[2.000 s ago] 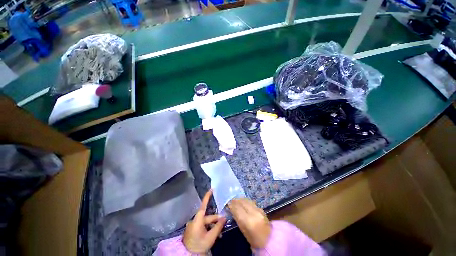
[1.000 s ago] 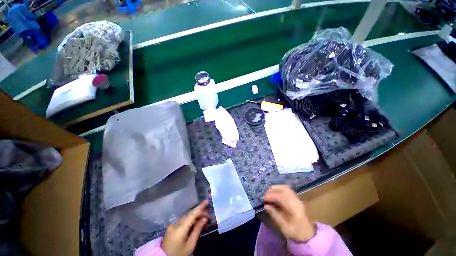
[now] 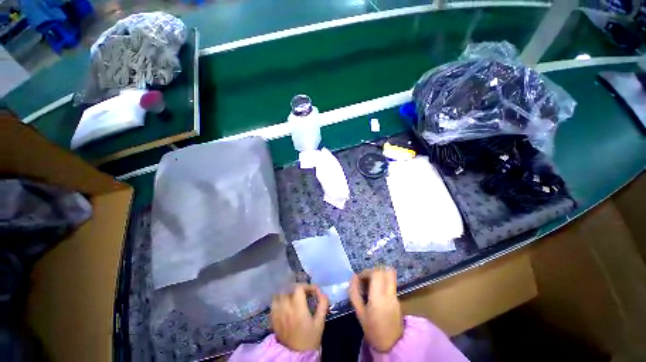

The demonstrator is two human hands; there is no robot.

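A small whitish poly bag [image 3: 326, 261] lies flat on the dark speckled mat [image 3: 368, 205], its near end at the mat's front edge. My left hand [image 3: 300, 317] is at the bag's near left corner, thumb and finger bent around it. My right hand [image 3: 377, 309] is at the near right corner in a like pinch. The fingertips partly hide the bag's near end. A grey foam bag [image 3: 216, 205] lies to the left, its flap towards me.
Behind are a bottle [image 3: 305, 129], white cloth [image 3: 331, 177], round black dish [image 3: 372, 164] and yellow-handled item [image 3: 399, 151]. Right are white sheets [image 3: 425, 205], a small white strip [image 3: 381, 244], black cables [image 3: 520, 173] and a clear plastic bag [image 3: 489, 99]. A carton [image 3: 78, 283] stands left.
My hands were close together on the small bag, then apart beside it; now both are at its near corners. Its near end now shows shorter. The white strip has come into sight on the mat.
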